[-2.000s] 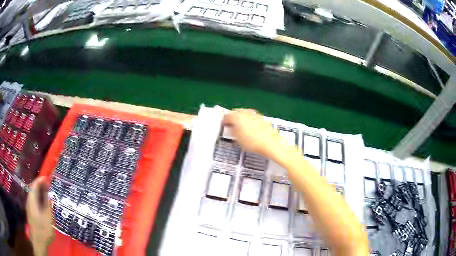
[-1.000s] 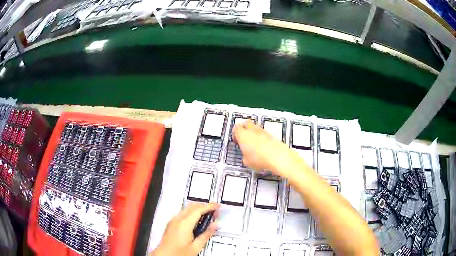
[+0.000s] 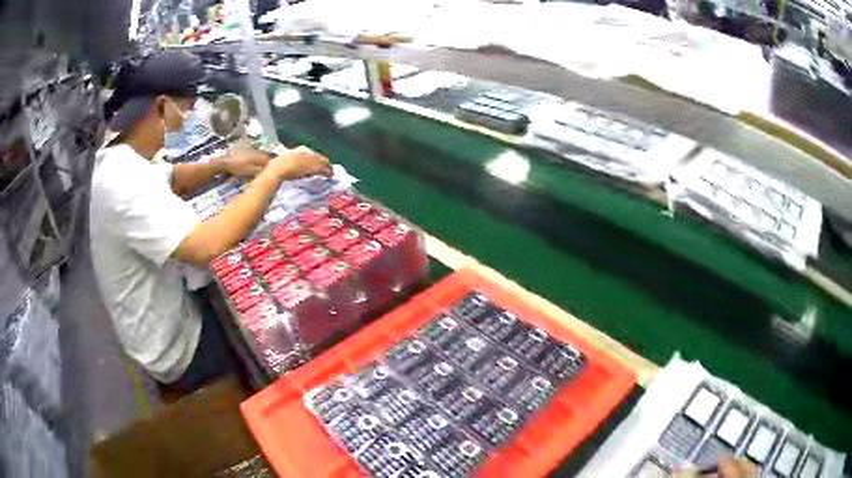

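Phone front housings (image 3: 732, 425) lie in a row on a white liner (image 3: 621, 448) at the bottom right. The leftmost one shows grey keys below its pale window. My right hand (image 3: 738, 469) is at the bottom edge over the housings, small and cut off. A sliver of skin beside it (image 3: 687, 473) seems to be my left hand, mostly out of the picture. What either hand holds cannot be made out. A clear blister tray of black keypads (image 3: 447, 387) lies on the red tray (image 3: 280, 411).
Stacked clear trays with red parts (image 3: 322, 271) stand left of the red tray. A person in a white shirt (image 3: 140, 252) works beyond them, arms over pale trays. The green conveyor belt (image 3: 560, 238) runs behind the trays, with more housing trays (image 3: 747, 201) on the far shelf.
The view has swung left, bringing in the person and the red-part trays. The housings and both hands have shifted to the bottom right edge. The loose keypad pile has left the picture.
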